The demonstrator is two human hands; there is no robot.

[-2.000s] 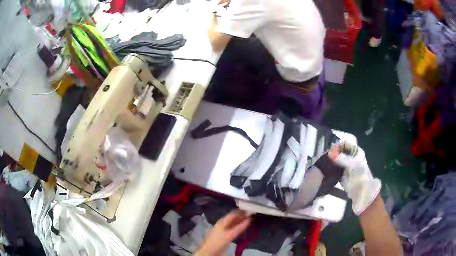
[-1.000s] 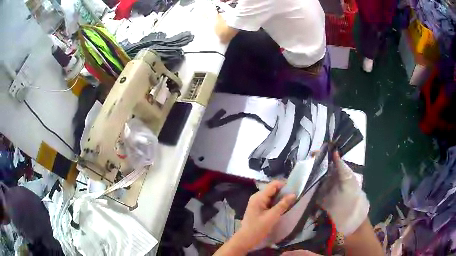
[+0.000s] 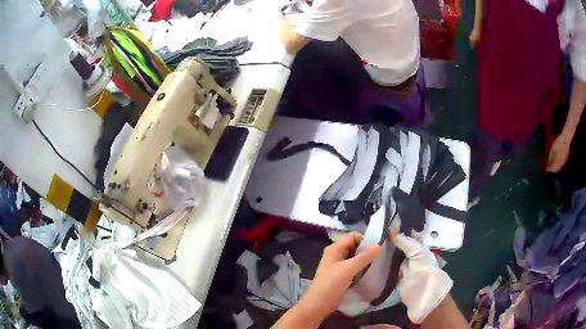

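Dark grey and light grey strips [image 3: 365, 168] lie fanned on the white side board [image 3: 295, 183]. My bare left hand [image 3: 340, 270] holds the end of a light grey strip [image 3: 372, 232] at the board's front edge. My gloved right hand [image 3: 419, 270] is close to its right, with its fingertips at the dark and light strips. Its fingertips are partly hidden among the cloth, so its grip is hard to tell. A thin dark strip [image 3: 302, 148] lies apart on the board's left part.
A cream sewing machine [image 3: 151, 135] stands on the white table to the left, with pinstriped cloth [image 3: 138, 289] before it. A person in white [image 3: 379, 38] sits beyond the board. Another person in dark red [image 3: 520, 71] stands in the aisle. Purple-grey pieces [image 3: 552, 257] lie at the right.
My right hand has moved left and down, off the dark strips at the board's right. My left hand stays near the same spot. A person in dark red has come closer at the right.
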